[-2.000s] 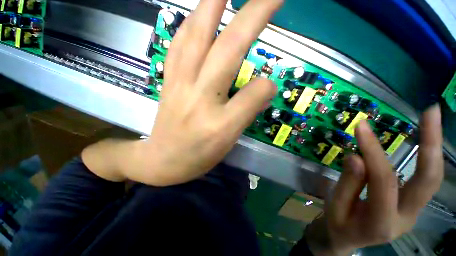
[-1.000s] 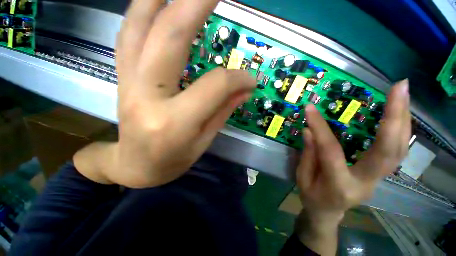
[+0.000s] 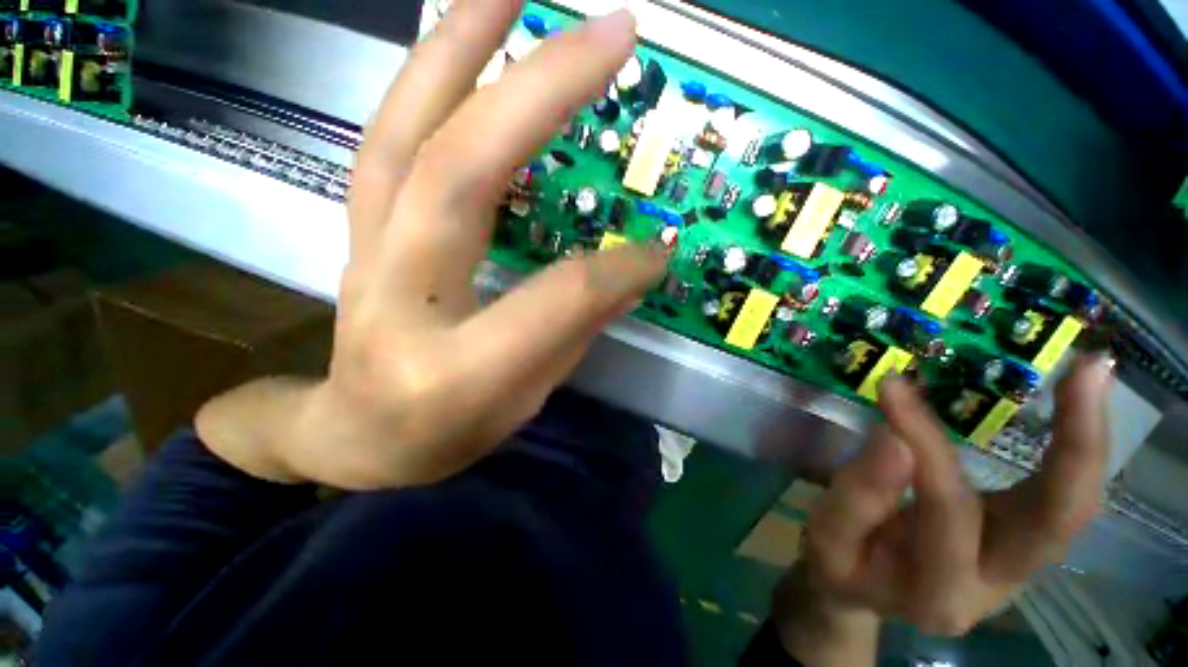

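Note:
A long green circuit board (image 3: pixel 704 237) lies between the metal rails, with two rows of yellow-topped transformers (image 3: pixel 810 220), pale round capacitors and small blue parts. My left hand (image 3: pixel 437 287) is spread over the board's left end, fingers apart, hiding that end. Its thumb tip is over a lower-row part; whether it touches is unclear. My right hand (image 3: pixel 971 502) is at the board's lower right, fingers apart and curled, with fingertips near the lower-row transformers. Both hands are bare and I see nothing held in them.
Another populated board (image 3: pixel 65 59) lies at the far left on the rails. The near metal rail (image 3: pixel 183 189) and a toothed chain (image 3: pixel 248 159) run below it. A pale flat piece (image 3: pixel 1131 424) shows past my right hand. A cardboard box (image 3: pixel 169 326) stands below the rail.
My left hand has shifted left from the board's middle, uncovering more parts. My right hand moved left and up, then back right and down. A pale flat piece now shows at the right.

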